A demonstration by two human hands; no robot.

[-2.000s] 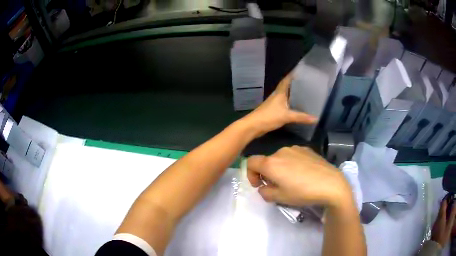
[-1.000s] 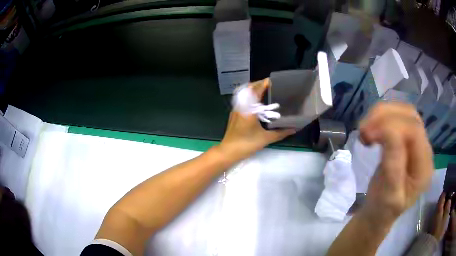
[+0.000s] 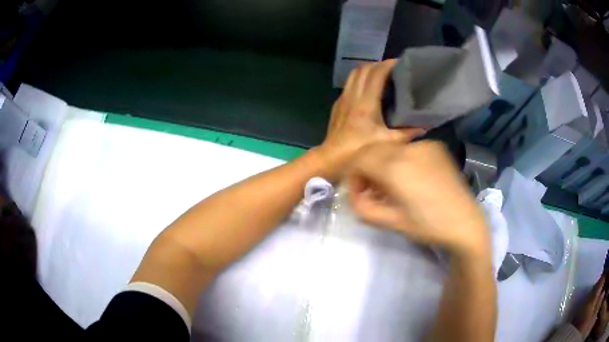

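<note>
My left hand (image 3: 360, 110) holds an open grey retail box (image 3: 434, 83) above the edge of the dark belt. The box is tilted, its open mouth faces me, and its flap stands out at the right. My right hand (image 3: 411, 190) is blurred, fingers curled, just below the left wrist and box; whether it holds anything cannot be told. A small white looped cable (image 3: 318, 190) shows on the white sheet below my left wrist. A crumpled white bag (image 3: 494, 227) lies to the right of my right hand, partly hidden by it.
Several upright open boxes (image 3: 547, 140) stand at the right on the belt. One box (image 3: 364, 40) stands behind my left hand. A grey cylinder (image 3: 479, 163) lies by the green edge strip (image 3: 200, 139). Other boxes (image 3: 30, 133) are at far left. Another person's hand (image 3: 594, 307) is at lower right.
My right hand has moved left from beside the bags to below the box. The white cable, seen against my left hand before, now shows below the wrist. The view has shifted.
</note>
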